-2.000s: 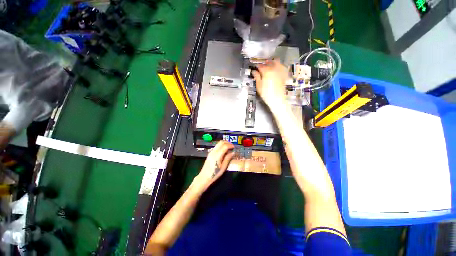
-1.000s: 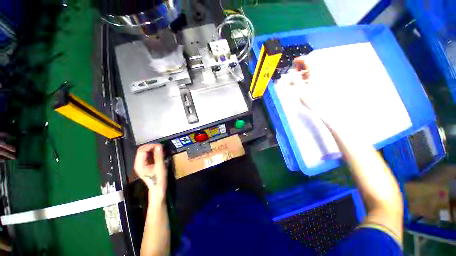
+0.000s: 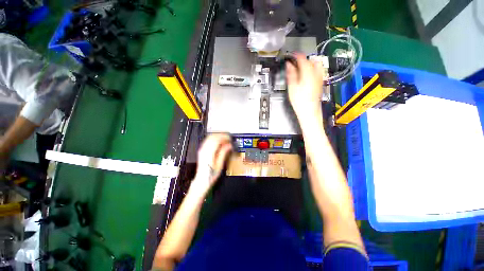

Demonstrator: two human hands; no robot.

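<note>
My right hand (image 3: 305, 79) is over the right side of the fixture (image 3: 261, 79) at the centre of the silver base plate (image 3: 228, 108). A small black housing (image 3: 289, 60) shows at its fingertips, partly hidden and blurred. My left hand (image 3: 213, 153) is at the machine's front left corner, blurred, fingers curled, and covers the area of the left button. Whether it holds anything is unclear. The welding head wrapped in plastic film (image 3: 269, 39) is above and behind the fixture. The red stop button (image 3: 262, 144) is at the front centre.
Yellow light-curtain bars (image 3: 181, 94) stand left and right (image 3: 361, 103) of the plate. A blue tote (image 3: 366, 185) with a white sheet (image 3: 427, 164) is at right. A green conveyor (image 3: 119, 127) with a white bar (image 3: 106, 163) is at left. Another person's arm (image 3: 24, 127) is beyond it.
My right hand has come back from the tote to the fixture, with the black housing at its fingertips. My left hand remains by the machine's front left corner. The view has swung back left.
</note>
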